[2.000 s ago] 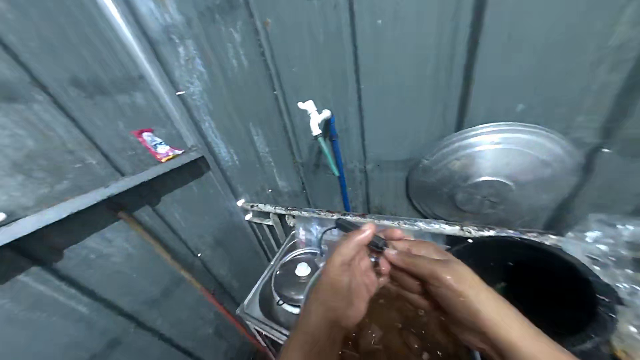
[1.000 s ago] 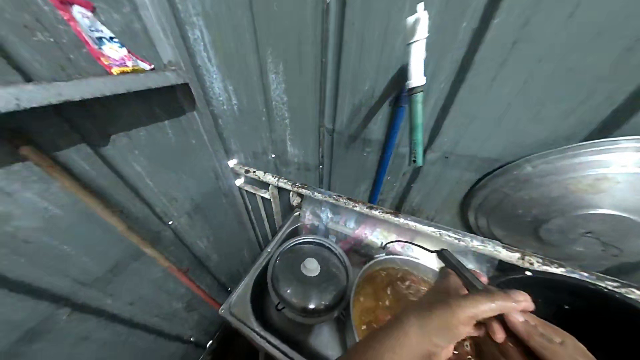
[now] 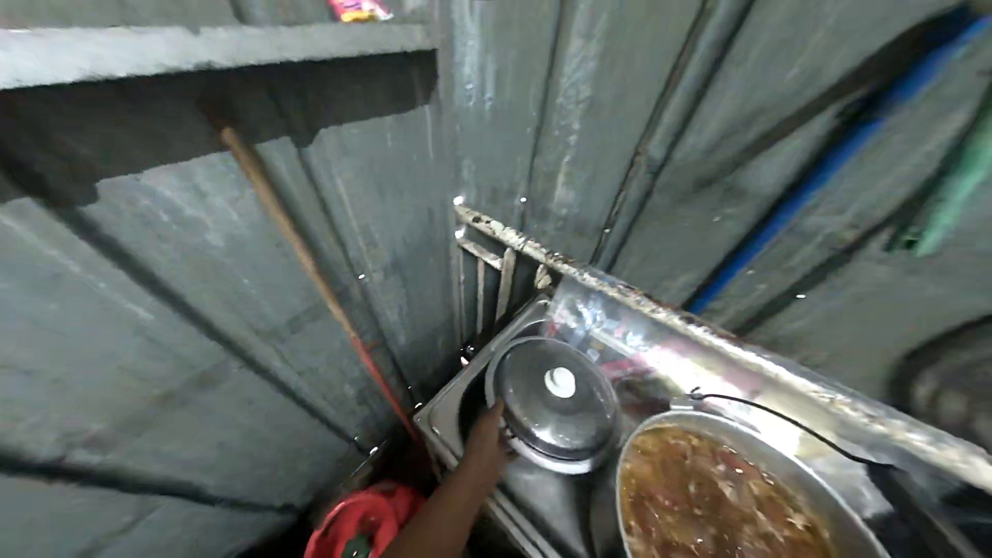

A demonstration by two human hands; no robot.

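My left hand [image 3: 488, 442] reaches to the near left side of a lidded metal pot [image 3: 554, 407], its fingertips at the rim. Whether the fingers grip the pot cannot be told. The pot's dark lid has a white knob [image 3: 559, 382], and the pot sits in a stainless steel sink-like basin [image 3: 457, 403]. Right of it stands a large metal pot [image 3: 635, 442] of brownish stew with pieces in it [image 3: 713, 496]. A thin dark wire runs from that pot's rim to a black handle [image 3: 914, 504] at the lower right. My right hand is out of view.
A rusty white metal rail [image 3: 666, 310] runs behind the pots. Red plastic containers [image 3: 360, 519] stand low at the left. A wooden-and-red stick [image 3: 310, 263] leans on the grey wall under a ledge [image 3: 217, 50]. A blue pipe [image 3: 829, 167] hangs at the right.
Both hands were together around a dark object; now my left hand is at the lidded pot and my right hand has left the view. The view has swung left and down.
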